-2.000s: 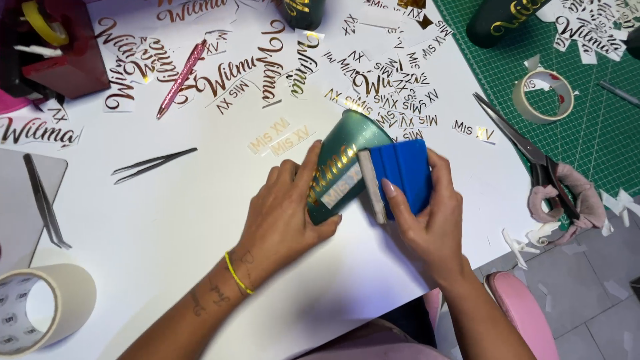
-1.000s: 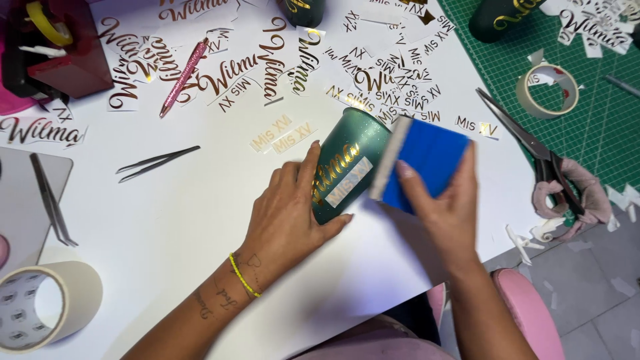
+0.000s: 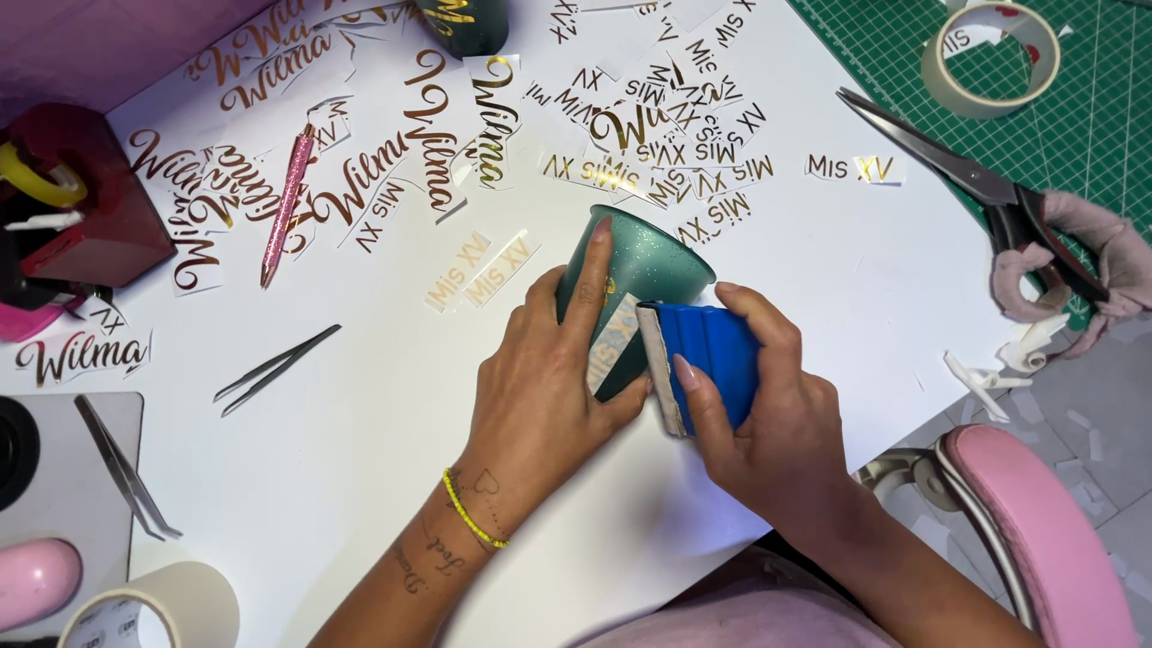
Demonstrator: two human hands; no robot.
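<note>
My left hand (image 3: 544, 387) grips a green glittery cup (image 3: 657, 256) that lies tilted over the white table, its rim up and to the right. A strip of transfer tape with lettering (image 3: 616, 344) is stuck on the cup's side; gold lettering beside it is mostly hidden by my fingers. My right hand (image 3: 765, 396) holds a blue squeegee (image 3: 720, 355) with a pale felt edge, which is at the cup's side, close to the strip's right end. Two tape strips with pale lettering (image 3: 486, 270) lie on the table left of the cup.
Cut lettering decals (image 3: 711, 148) and a pink glitter pen (image 3: 290, 202) lie beyond my hands. Tweezers (image 3: 277, 369) rest at left, a tape roll (image 3: 193, 603) at lower left. Scissors (image 3: 981, 180) and another tape roll (image 3: 990, 58) are at right by the green cutting mat (image 3: 1102, 108).
The cup has turned in my left hand, so its gold lettering, plain to see one second ago, is now mostly hidden. The squeegee has come back against or close to the cup's side.
</note>
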